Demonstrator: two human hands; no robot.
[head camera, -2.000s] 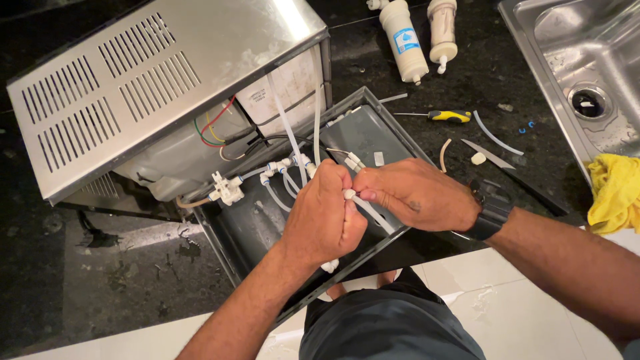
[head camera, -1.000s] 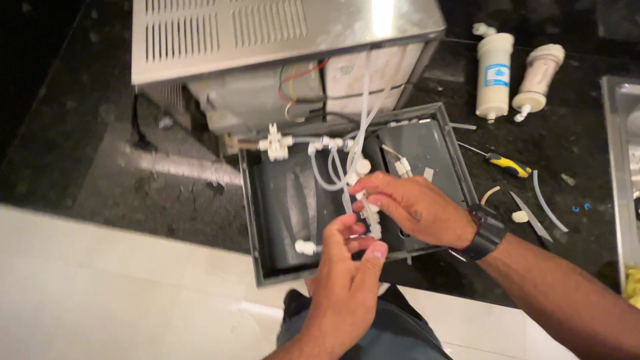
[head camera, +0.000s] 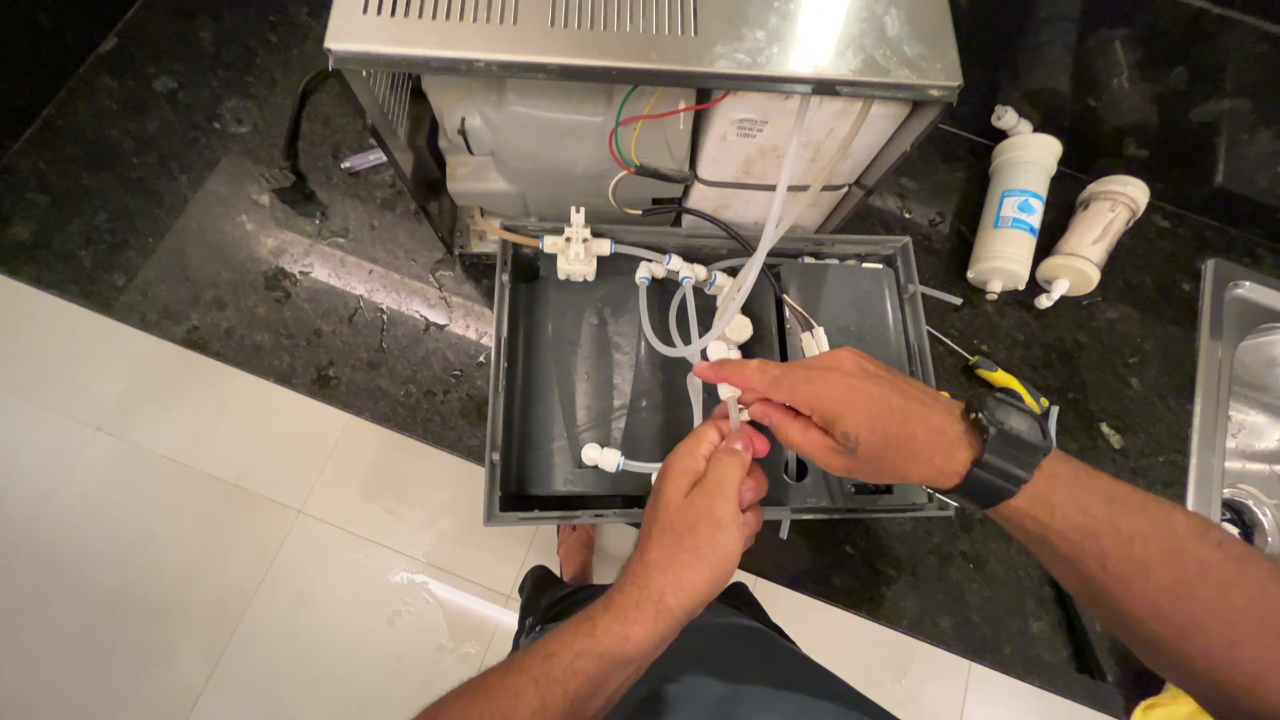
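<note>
My left hand (head camera: 705, 500) pinches a short clear plastic tube (head camera: 733, 412) between thumb and fingers. The fingers of my right hand (head camera: 850, 415) close on the white push-fit fitting (head camera: 729, 391) at the tube's upper end. Both hands are over a dark grey plastic tray (head camera: 497, 400) at the open side of a stainless steel appliance (head camera: 640, 45). White translucent tubing (head camera: 665, 350) loops above the hands and joins several white fittings. A white valve (head camera: 577, 246) is at the tray's upper left, and a white elbow fitting (head camera: 601, 458) with a tube lies lower left.
Two filter cartridges (head camera: 1016, 215) (head camera: 1092, 240) lie on the black stone counter (head camera: 1120, 400) to the right. A yellow and black screwdriver (head camera: 1008, 382) is by my right wrist, near a steel sink (head camera: 1208, 400). Coloured wires (head camera: 640, 120) hang inside the appliance. A yellow cloth (head camera: 1165, 704) shows lower right.
The view has swung since two seconds ago. My fists, then pressed together on a white fitting, have loosened; one second ago my left fingers were spread, and now they pinch the tube.
</note>
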